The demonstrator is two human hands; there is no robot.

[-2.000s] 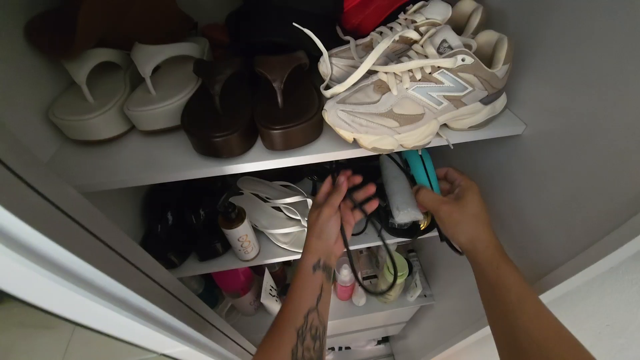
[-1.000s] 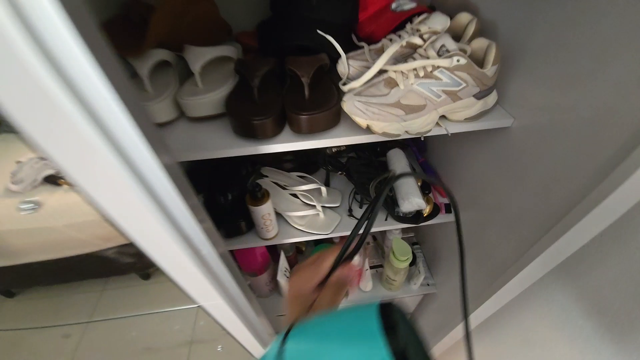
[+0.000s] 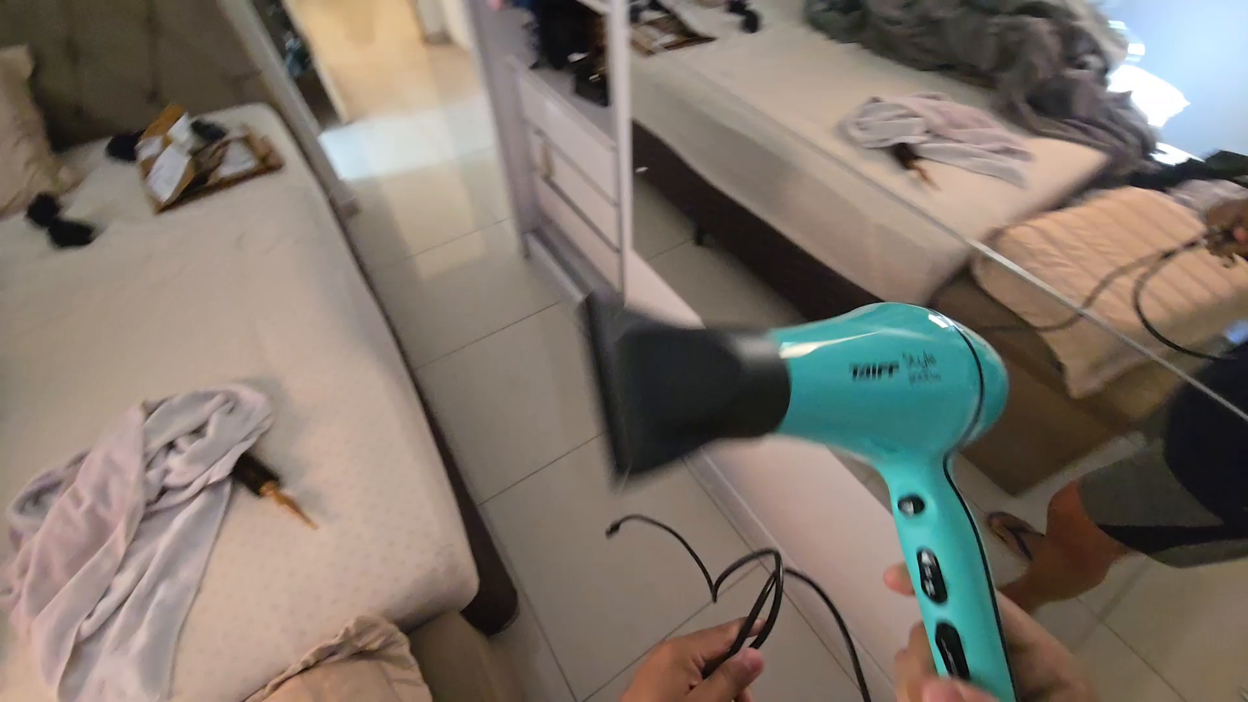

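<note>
A turquoise Taiff hair dryer (image 3: 877, 390) with a black concentrator nozzle (image 3: 682, 395) is held upright by its handle in my right hand (image 3: 1024, 643), at the lower right; the nozzle points left. Close beside it, at the bottom centre, my left hand (image 3: 697, 668) grips loops of black power cord (image 3: 775, 585). One end of the cord sticks out to the left above the floor, and another stretch hangs down between the hands. The nozzle is blurred.
On the left, a bed (image 3: 322, 331) bears a crumpled pinkish-grey cloth (image 3: 146, 487), a black and gold bottle-like item (image 3: 268, 483) and a tray of papers (image 3: 210, 161). Tiled floor (image 3: 497, 361) runs alongside. A mirrored door (image 3: 829, 224) on the right reflects bed and person.
The view has swung from the shoe shelves to the bed and mirror. The hair dryer, partly seen at the shelf and then low in view, is now raised in my right hand.
</note>
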